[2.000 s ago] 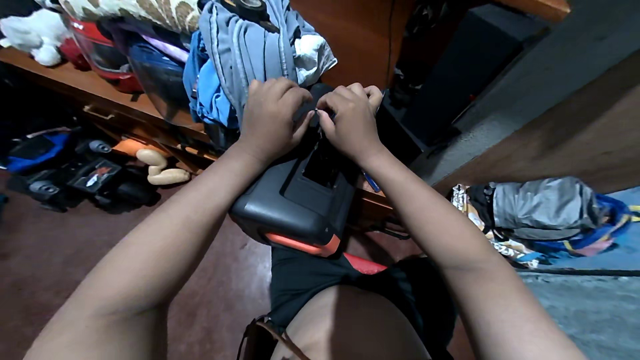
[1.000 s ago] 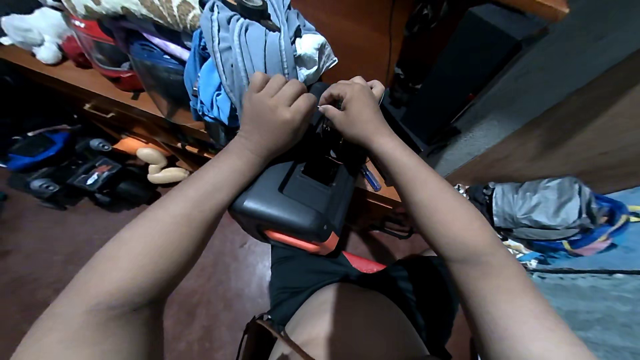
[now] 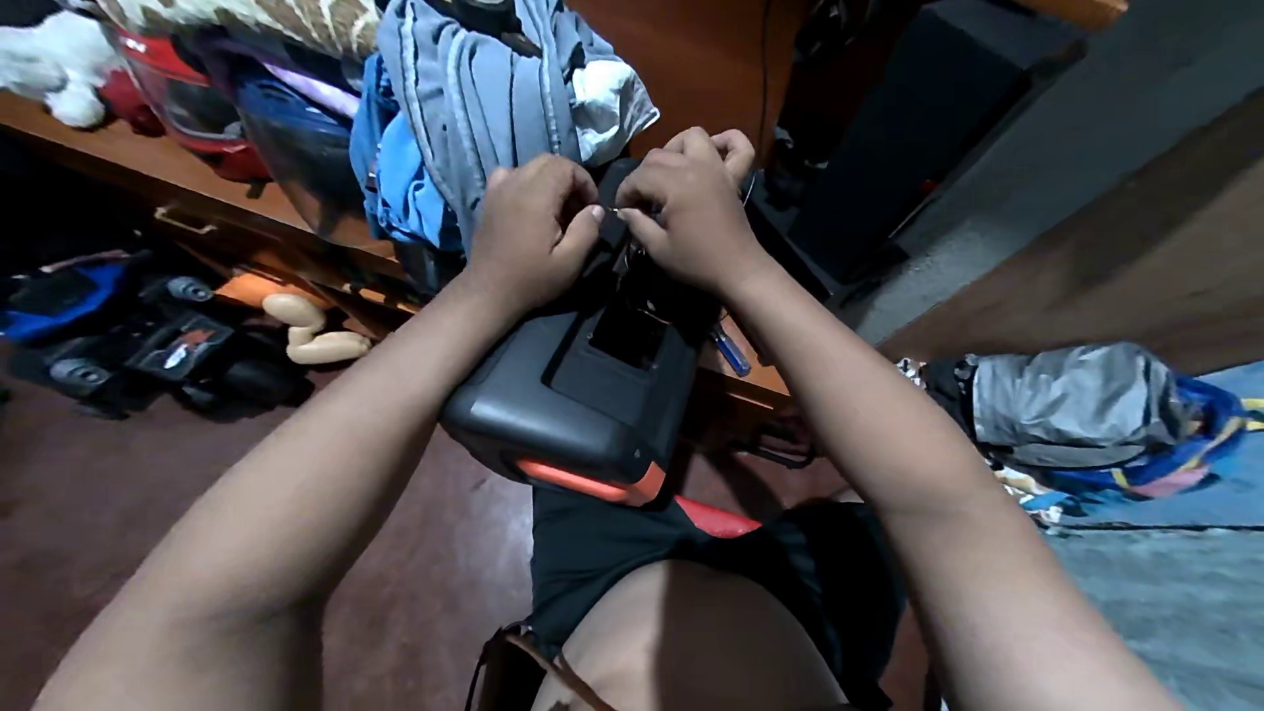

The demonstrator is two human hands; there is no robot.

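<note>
A black plastic device housing (image 3: 553,395) with an orange-red edge lies in front of my body, with a dark rectangular opening in its top. Over its far end are both hands, fingertips nearly meeting. My left hand (image 3: 538,227) has thumb and index finger close together near a tiny thin piece; whether it grips it is not clear. My right hand (image 3: 691,202) pinches that tiny light-coloured piece, perhaps a wire end (image 3: 614,209), between thumb and index finger. Dark parts below the right hand are hard to make out. A screwdriver with a blue handle (image 3: 731,351) lies to the right of the housing.
Grey clothing (image 3: 474,99) and blue cloth (image 3: 410,178) are heaped behind my left hand. Helmets and a white plush toy (image 3: 59,64) stand on the wooden shelf (image 3: 227,197). A toy vehicle (image 3: 148,336) is on the floor at left. A dark tall box (image 3: 908,128) stands at back right.
My left hand has turned so that its thumb shows beside the index finger. The screwdriver, mostly covered by my right arm two seconds ago, shows more fully. The housing has stayed in place.
</note>
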